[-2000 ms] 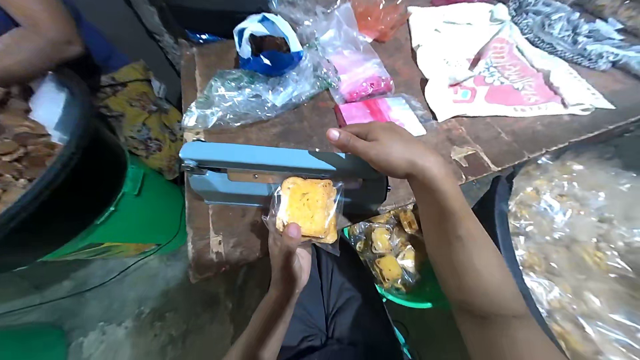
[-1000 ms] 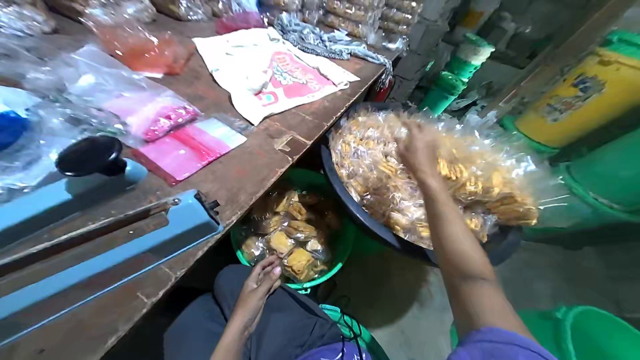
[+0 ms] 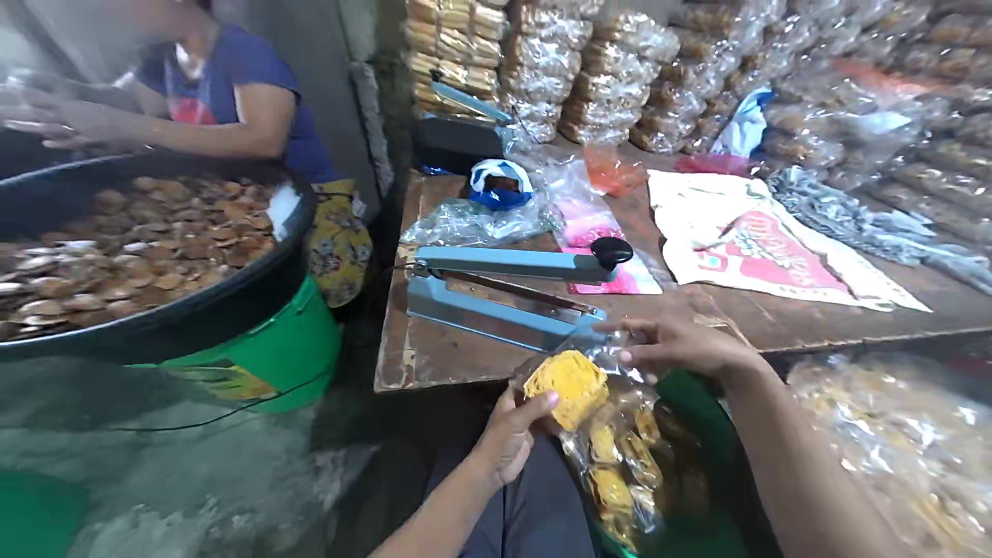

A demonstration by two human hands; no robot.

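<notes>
My left hand [image 3: 508, 434] grips a clear plastic bag of yellow square crackers [image 3: 570, 387] by its lower left side, just in front of the table edge. At the bag's upper right, my right hand [image 3: 674, 345] has its fingers by the loose plastic; whether they pinch it is not clear. Right behind the bag lies a blue impulse heat sealer [image 3: 504, 318] on the wooden table, its arm raised, with a black knob [image 3: 611, 252] at the end. Below my hands a green tub [image 3: 697, 434] holds packed cracker bags [image 3: 620, 465].
At the left a person [image 3: 232, 101] works over a large black basin [image 3: 287, 256] of round brown pieces, set on a green bucket [image 3: 302, 349]. Plastic bags [image 3: 480, 221] and a printed white sack [image 3: 744, 240] lie on the table. Many bagged crackers [image 3: 899, 449] are at the right.
My right hand has come back from the large pile of bags at the right to beside the sealer. My left hand, low by the green tub before, now holds up a cracker bag. The view has swung left.
</notes>
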